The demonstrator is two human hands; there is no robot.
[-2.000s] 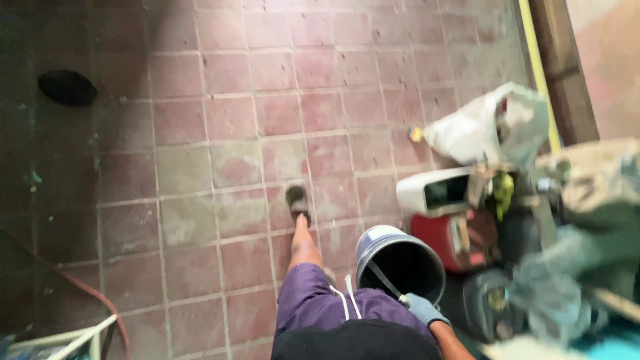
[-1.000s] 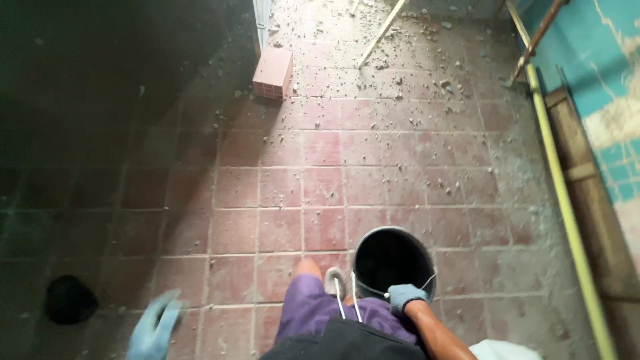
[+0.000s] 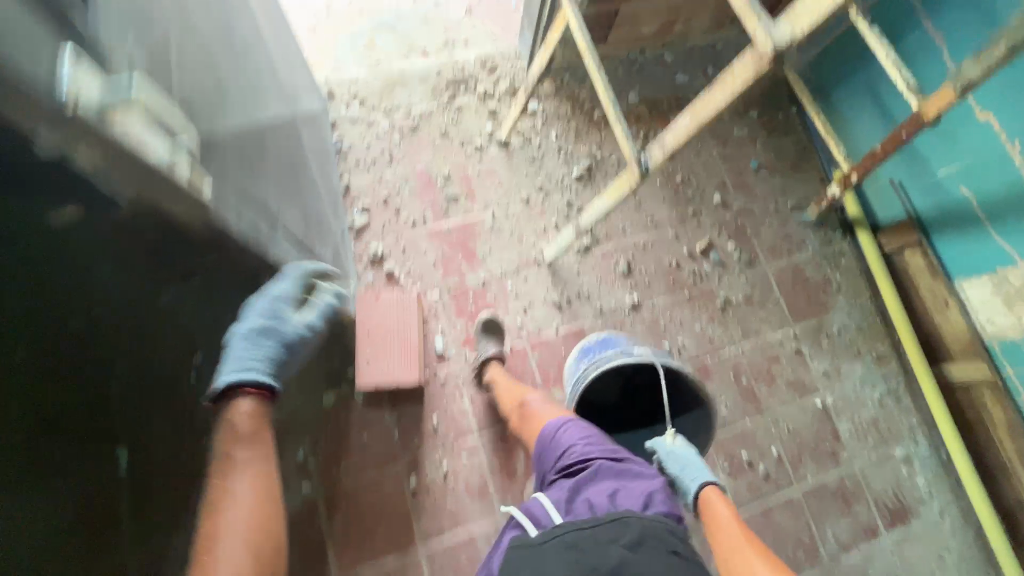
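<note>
My right hand (image 3: 684, 468), in a light blue work glove, is closed on the handle of a bucket (image 3: 588, 360). The bucket hangs tilted beside my leg, its outside blue and white, its inside dark. My left hand (image 3: 276, 324), gloved the same way, is raised at the left with curled fingers and nothing seen in it. Just right of that hand a hollow red clay brick (image 3: 389, 340) stands on the tiled floor. Whether the hand touches anything behind it cannot be told.
Rubble (image 3: 512, 192) lies strewn over the red tiles ahead. A wooden frame (image 3: 704, 108) with slanting legs stands at the upper right. A yellow pipe (image 3: 920, 360) runs along the right, beside wooden boards (image 3: 968, 376) and a turquoise wall (image 3: 944, 176). A grey panel (image 3: 256, 136) rises at the left.
The view has travelled forward over the floor, so the brick is now close by. My left hand has come up from the lower edge. My right hand has kept hold of the bucket's handle.
</note>
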